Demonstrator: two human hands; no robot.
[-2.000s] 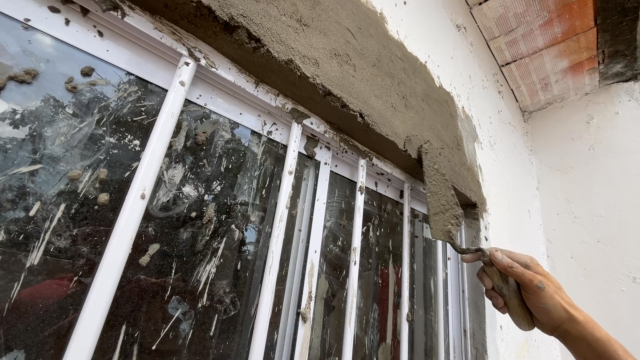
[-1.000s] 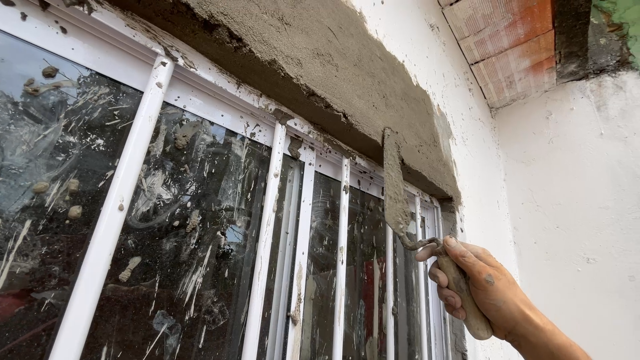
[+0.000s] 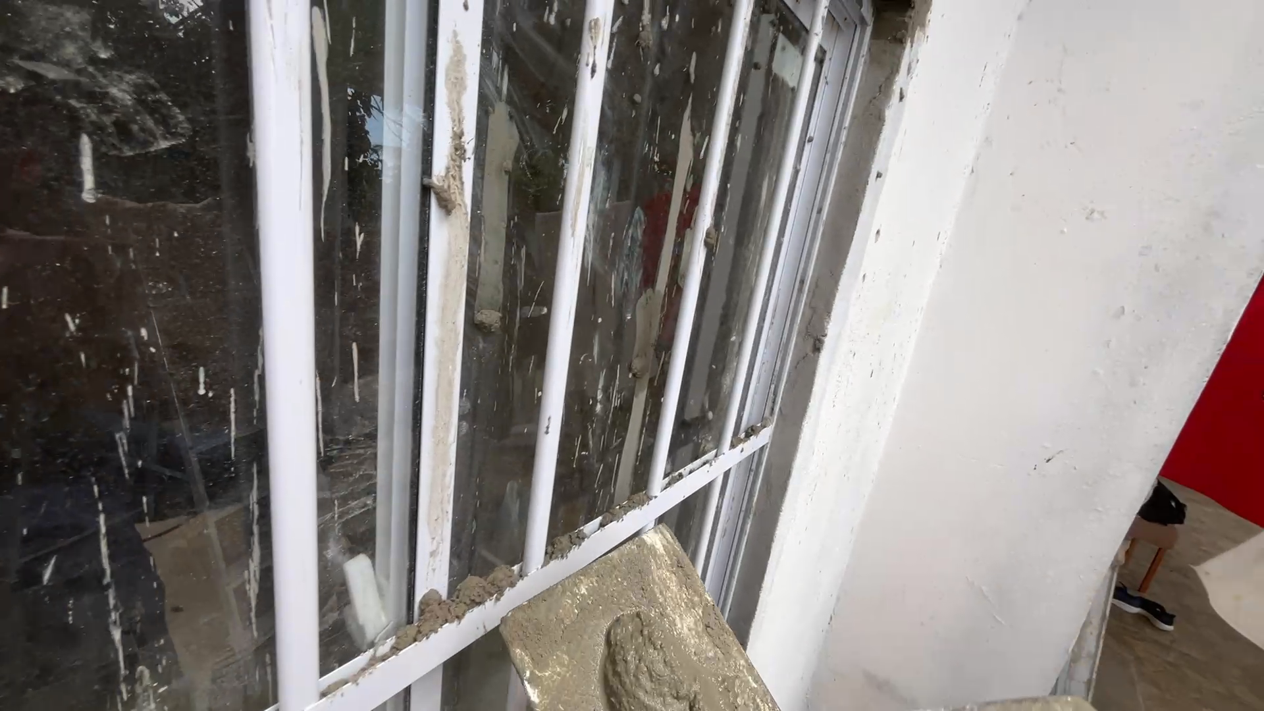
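Neither of my hands shows in the head view now, and the trowel is out of sight too. A flat board coated in wet mortar (image 3: 563,632) juts in at the bottom centre, close to the window's lower rail; what holds it is hidden below the edge. On it sits a lump of wet mortar (image 3: 652,662). White window bars (image 3: 563,286) rise from a white horizontal rail (image 3: 583,553), along which mortar crumbs (image 3: 474,592) lie. The glass (image 3: 128,395) behind is splashed with pale streaks.
A white wall (image 3: 1007,326) stands right of the window, past a grey mortar reveal (image 3: 839,227). At the far right are a red surface (image 3: 1224,425), a dark shoe (image 3: 1144,606) on the ground and a small wooden-legged object (image 3: 1153,553).
The view has swung down from the window's top edge. My right hand and the trowel, at the mortared lintel before, have left the view. The mortar-covered board has come into sight.
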